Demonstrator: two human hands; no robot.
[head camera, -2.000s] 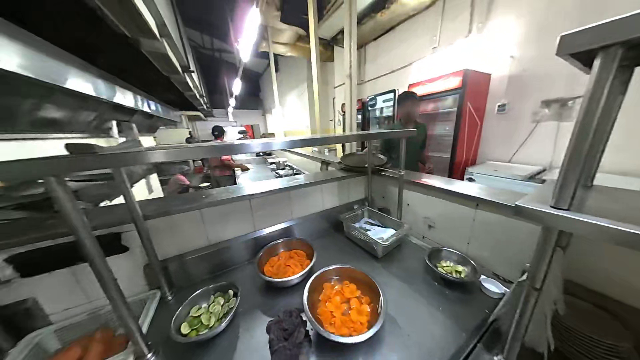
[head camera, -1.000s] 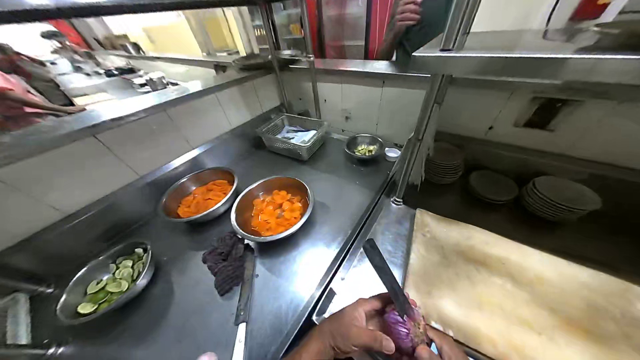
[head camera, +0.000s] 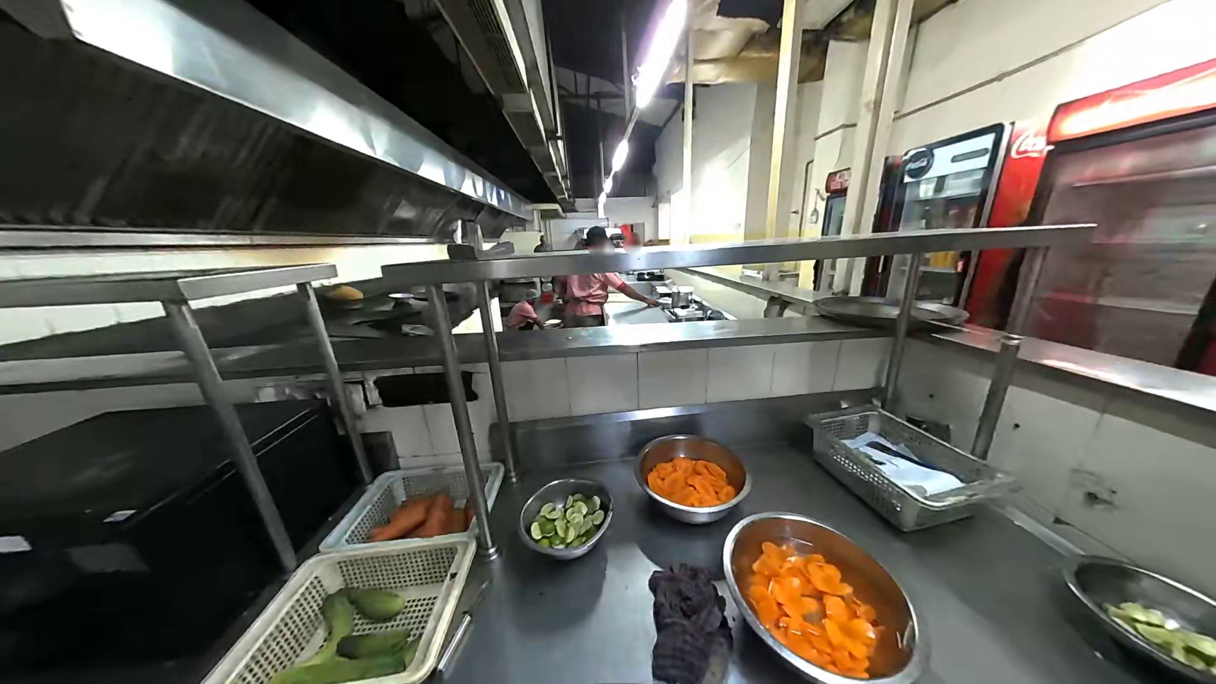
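Neither of my hands is in the frame of now. On the steel counter, a large steel bowl (head camera: 741, 579) holds carrot slices (head camera: 815, 608); behind it a second steel bowl (head camera: 655, 489) holds more carrot slices (head camera: 692, 483). A smaller steel bowl (head camera: 528, 541) with cut limes (head camera: 568, 521) stands to their left. A dark crumpled cloth (head camera: 686, 617) lies beside the large bowl. At the right edge, another steel bowl (head camera: 1092, 594) holds pale green pieces (head camera: 1164, 635).
Plastic baskets of whole carrots (head camera: 423, 516) and green vegetables (head camera: 366, 636) stand at left. A perforated steel tray (head camera: 902, 508) sits at back right. Steel shelf posts (head camera: 461, 418) rise from the counter. Beyond the ledge a person (head camera: 587, 294) stands near a stove; red-framed fridges (head camera: 1121, 199) line the right.
The view has swung up and left. One second ago both hands, a knife and a red onion showed at the bottom; now they are out of view.
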